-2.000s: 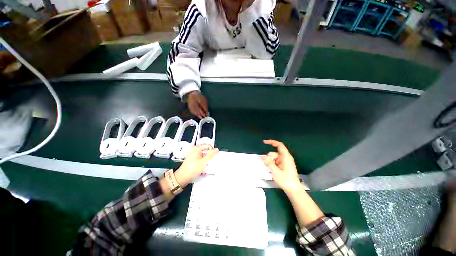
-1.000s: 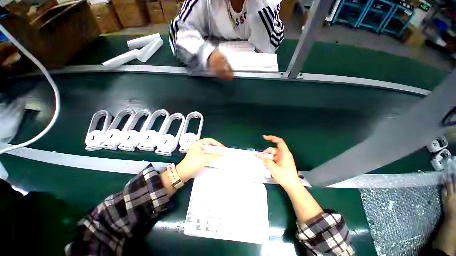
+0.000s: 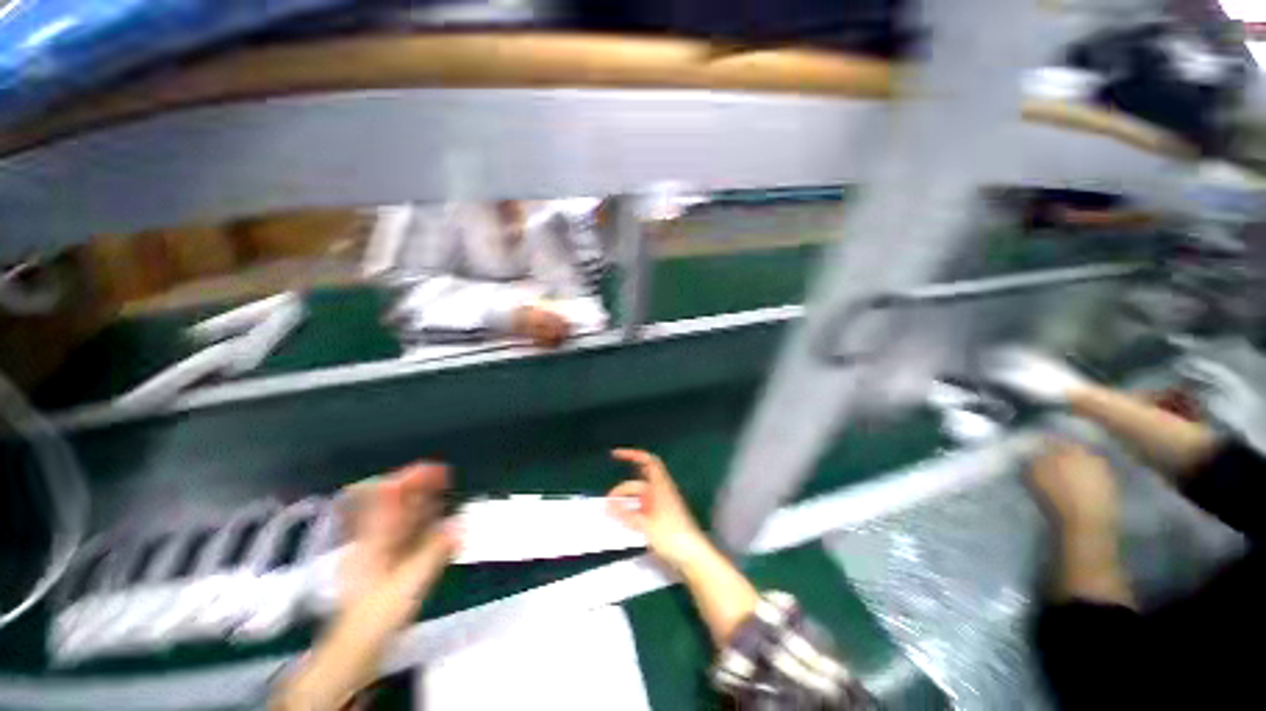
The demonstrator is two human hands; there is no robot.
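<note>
The frame is blurred by motion. A white label strip point(image 3: 544, 529) lies level between my hands, above the near conveyor rail. My right hand point(image 3: 669, 517) pinches its right end, with the index finger raised. My left hand point(image 3: 392, 539) is strongly blurred at its left end; whether it grips the strip or a product unit cannot be told. A row of several white loop-shaped product units point(image 3: 195, 590) lies on the dark green belt, reaching up to my left hand. White label sheets point(image 3: 535, 670) lie on the near green surface below the strip.
A slanting grey post point(image 3: 819, 368) stands right of my right hand. A neighbouring worker's arms point(image 3: 1083, 514) reach over the bubble wrap point(image 3: 923, 563) at right. A person in white point(image 3: 493, 285) sits opposite. Folded white pieces point(image 3: 222, 347) lie on the far ledge. A white cable point(image 3: 63, 514) hangs left.
The view has swung up and right, showing an overhead beam and the neighbour's arms. My left hand has moved away from my right hand, towards the product row, with its fingers raised.
</note>
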